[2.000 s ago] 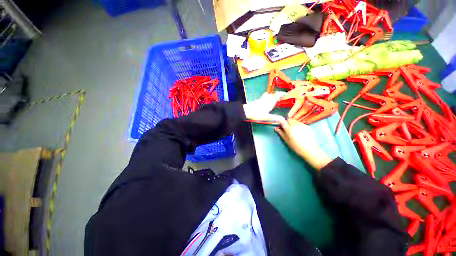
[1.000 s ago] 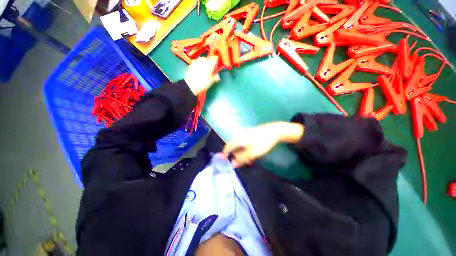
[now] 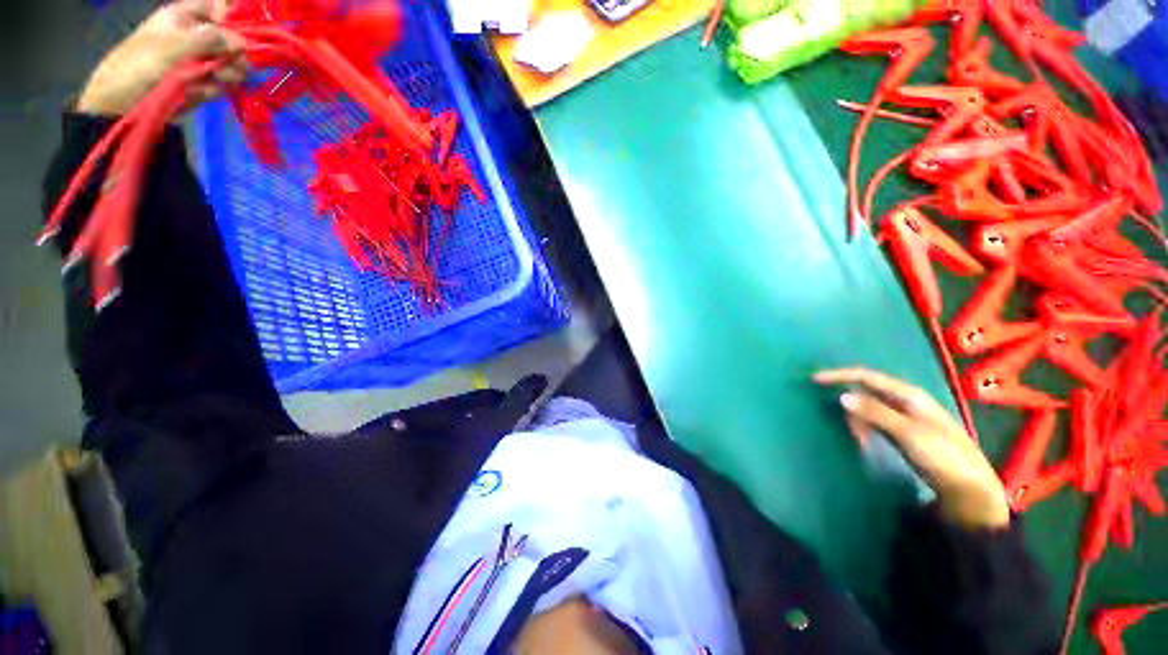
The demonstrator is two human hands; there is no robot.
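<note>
My left hand [image 3: 167, 58] is closed around a bunch of red clamps [image 3: 320, 51] at the upper left, over the far left part of the blue crate [image 3: 320, 365]. The bunch's red cable tails hang down to the left of the hand, and its clamp ends are blurred. More red clamps [image 3: 384, 192] lie in a heap in the crate. My right hand [image 3: 916, 435] is over the green mat [image 3: 717, 256] with its fingers apart and holds nothing. Many loose red-orange clamps [image 3: 999, 239] with cable tails lie on the bench to its right.
A light-green bundle [image 3: 820, 32] lies at the bench's far side. An orange-yellow board [image 3: 615, 45] with a white piece [image 3: 553, 41] on it is left of the bundle. The crate stands against the bench's left edge. A wooden pallet [image 3: 49, 550] is on the floor at lower left.
My left hand has carried the bunch from the bench leftward over the crate. My right hand has moved from my clothing to the right, over the mat. The view has shifted.
</note>
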